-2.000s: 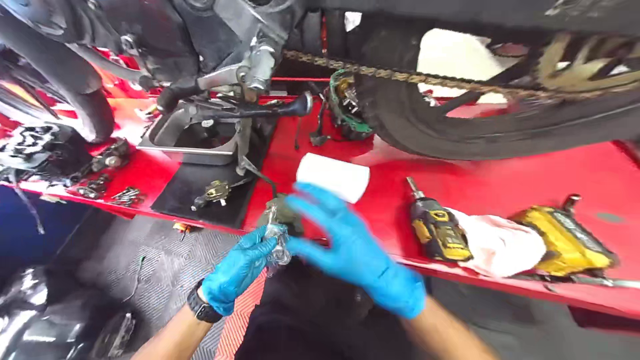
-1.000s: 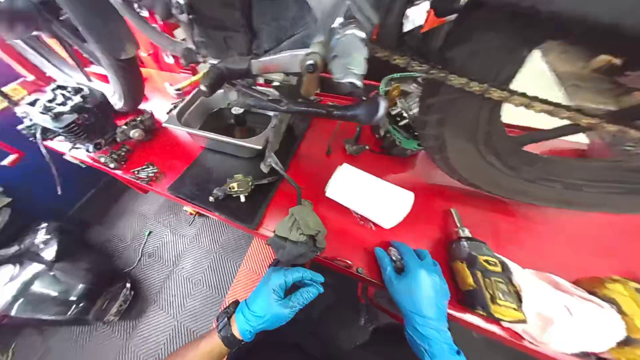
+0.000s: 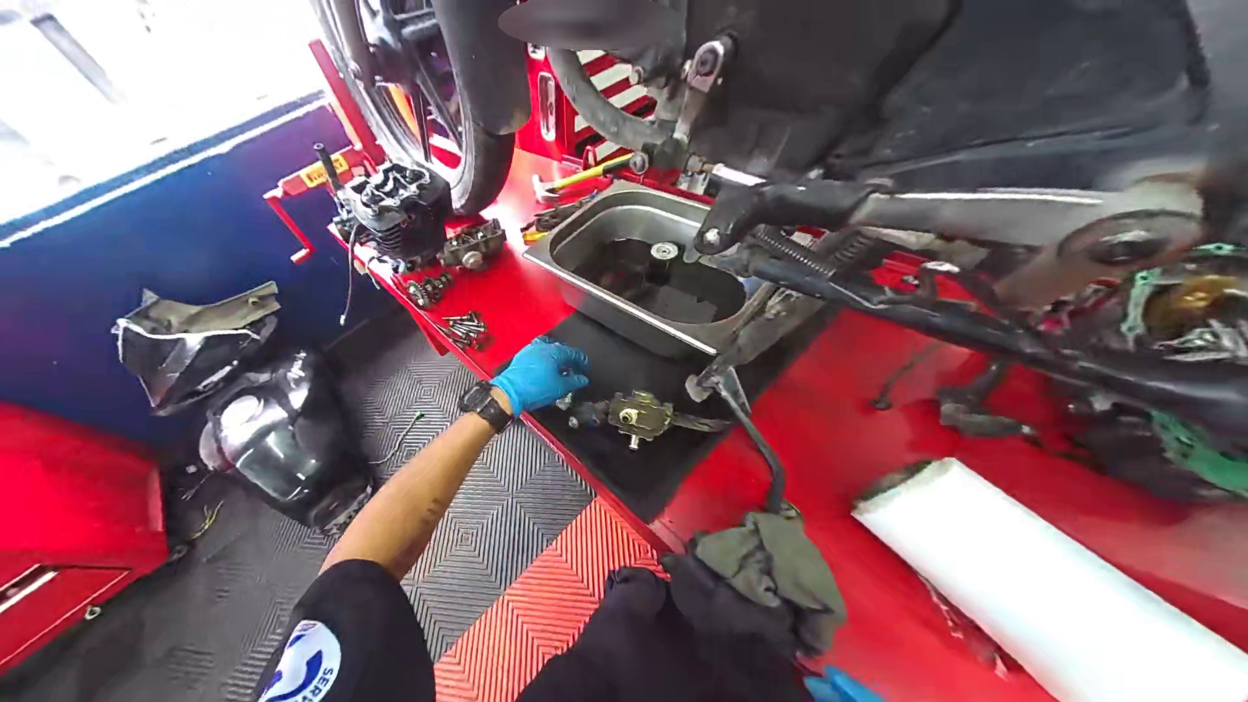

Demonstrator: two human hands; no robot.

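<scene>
My left hand, in a blue glove, reaches over the left edge of a black mat on the red lift table. Its fingers are curled downward at the mat, and whether they hold something is hidden. Just right of it lies a brass-coloured mechanical part with a short hose. Only a sliver of my right hand, also blue-gloved, shows at the bottom edge, below a dark green cloth. What the right hand holds is out of sight. Behind the mat stands a metal pan with dark liquid and a round part inside.
An engine cylinder head, another metal part and several bolts lie at the table's left. The motorcycle's side stand reaches down near the pan. A white paper roll lies at the right. Black bodywork rests on the floor.
My left hand has moved from beside the cloth to the mat's left edge. My right hand, earlier by the drill, is now nearly out of view. The view has swung left.
</scene>
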